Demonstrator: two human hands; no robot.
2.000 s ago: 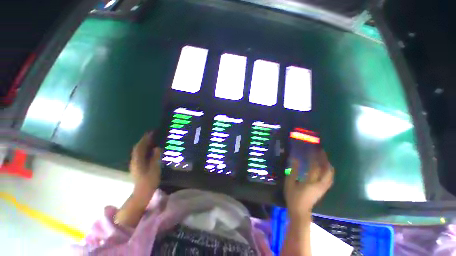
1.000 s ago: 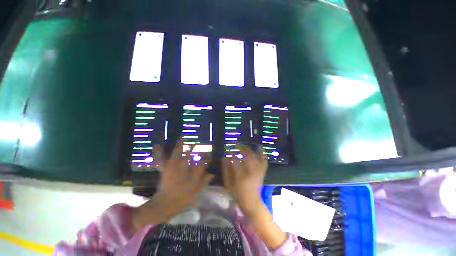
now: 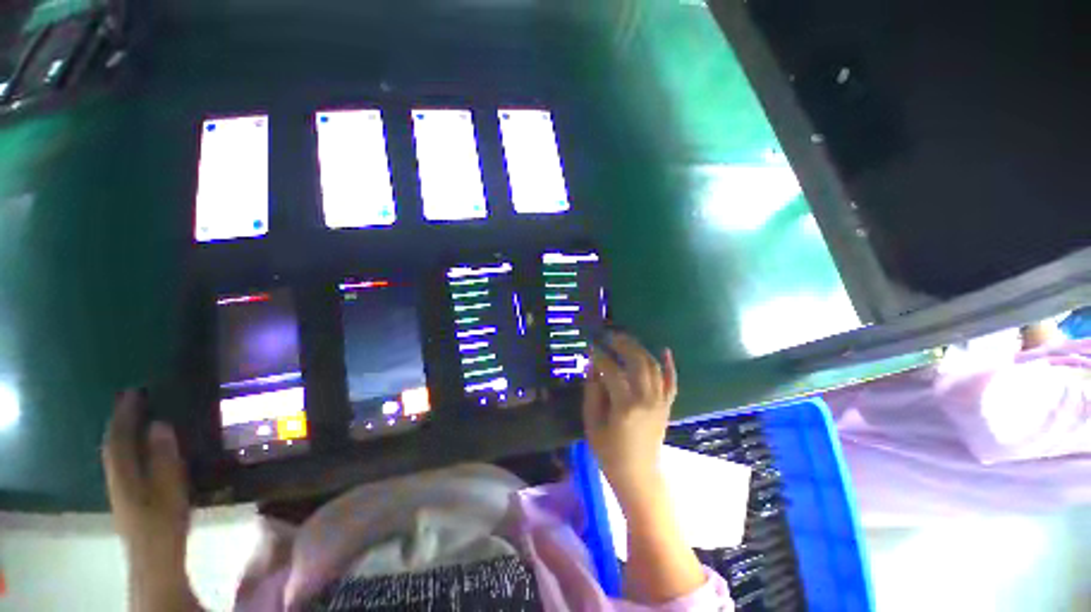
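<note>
A black near tray (image 3: pixel 323 460) holds four phones side by side. The leftmost phone (image 3: pixel 258 359) and the second phone (image 3: pixel 383 347) show dark screens with a red line near the top and bright blocks at the bottom. The third phone (image 3: pixel 488 335) and the rightmost phone (image 3: pixel 572 305) show black menus with green and white rows. My left hand (image 3: pixel 150 478) is at the tray's left near corner, thumb and fingers apart. My right hand (image 3: pixel 628 401) is over the lower right corner of the rightmost phone; whether a fingertip touches the glass cannot be told.
Behind are four phones with white screens (image 3: pixel 355 170). A blue bin (image 3: pixel 826 514) with dark slotted contents and a white sheet (image 3: pixel 706 496) stands at the near right. A black panel (image 3: pixel 957 144) rises at the right. Another person's pink sleeve (image 3: pixel 1029 407) shows at the right.
My left hand has moved from the phones to the tray's left side, and my right hand to the rightmost phone. The two left phones changed from menus to dark screens. The view has shifted.
</note>
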